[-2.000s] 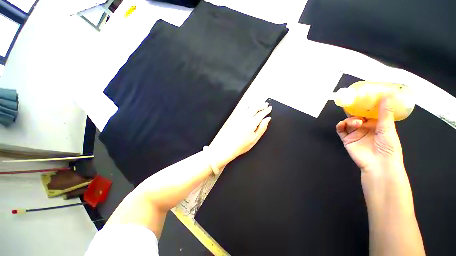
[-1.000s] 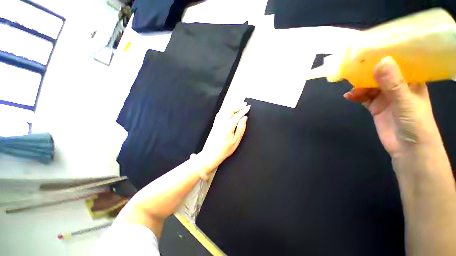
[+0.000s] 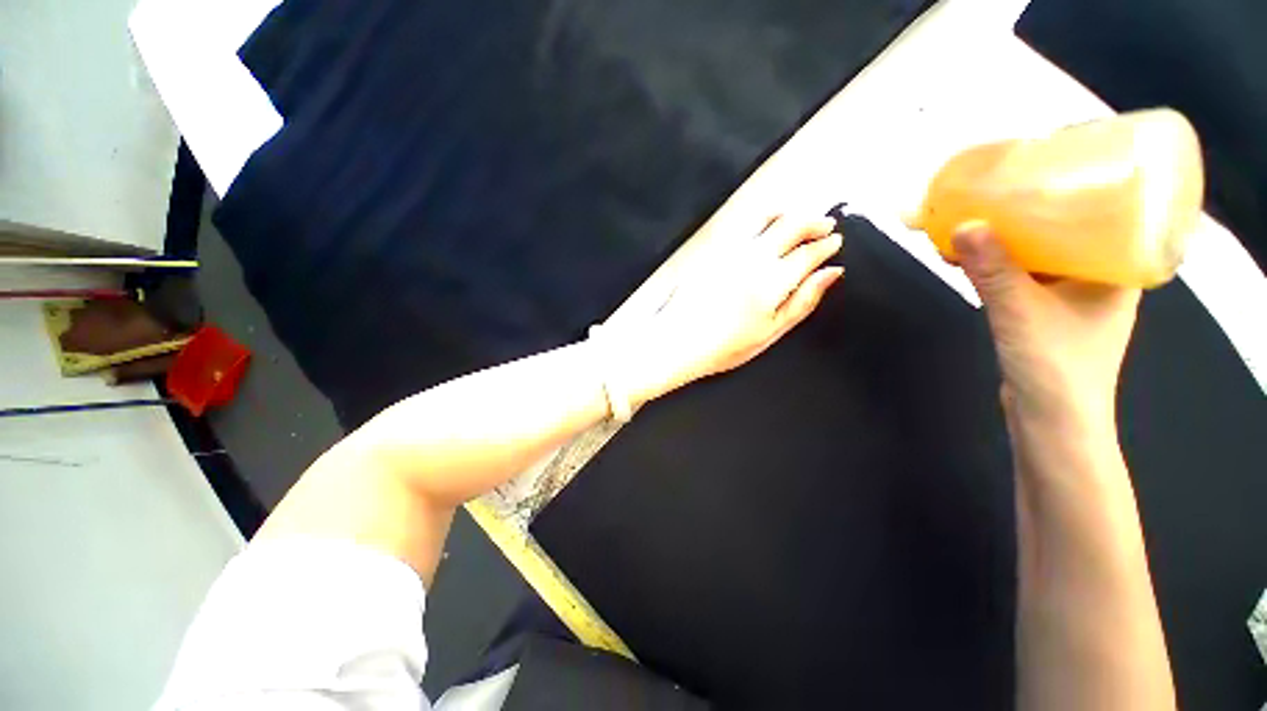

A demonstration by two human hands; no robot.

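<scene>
My right hand (image 3: 1049, 333) holds the glue bottle (image 3: 1067, 199), translucent with amber-yellow contents. The bottle is tilted, its nozzle pointing left and down near the notch edge of the black bag panel (image 3: 806, 514). Whether the nozzle touches the panel cannot be told. My left hand (image 3: 743, 299) lies flat at the panel's left edge, fingers slightly apart, fingertips by the notch corner. It grips nothing. The stacked black lining fabric (image 3: 556, 153) lies to the left of the panel, wrinkled.
The pale work board (image 3: 889, 125) shows between the black pieces. Its near edge (image 3: 556, 576) is yellowed. Another black piece (image 3: 1181, 56) lies at the far right. A red object (image 3: 209, 370) and a brown item (image 3: 118, 333) are at the left.
The view has shifted. My right hand has brought the raised bottle back down and left, towards the notch edge. My left hand stays on the panel's edge by the notch corner.
</scene>
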